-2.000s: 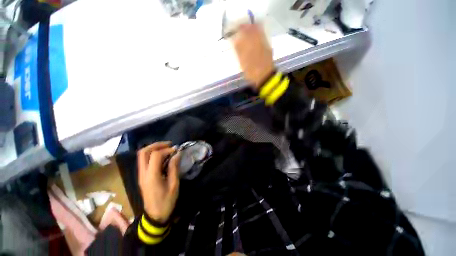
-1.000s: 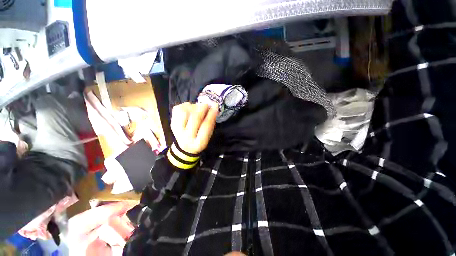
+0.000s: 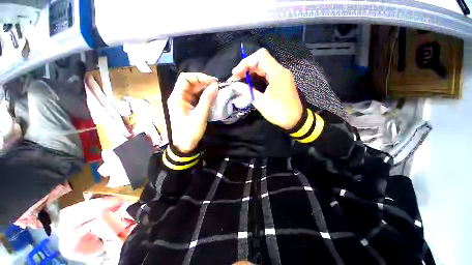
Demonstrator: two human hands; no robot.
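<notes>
A small round garment section [image 3: 227,106], pale grey-white inside with a dark flecked edge, is held over bunched black fabric [image 3: 235,138]. My left hand [image 3: 192,106] pinches its upper left edge between thumb and fingertips. My right hand [image 3: 274,90] is at its upper right edge, with a thin blue stick [image 3: 247,75], a pen or seam ripper, held between thumb and fingers and pointing up. The right fingertips seem to touch the edge too. A black-and-white speckled panel [image 3: 310,77] lies behind my right hand.
A white table edge with a ruler scale [image 3: 248,18] runs across the top. A cardboard box [image 3: 139,85] with pink and white cloth stands left. A brown printed carton [image 3: 429,64] and pale scraps [image 3: 370,124] are right. A person's dark-clothed part [image 3: 31,165] is at far left.
My right hand, over the table two seconds ago and out of view one second ago, is now at the round piece with the blue stick. My left hand now pinches the piece's edge.
</notes>
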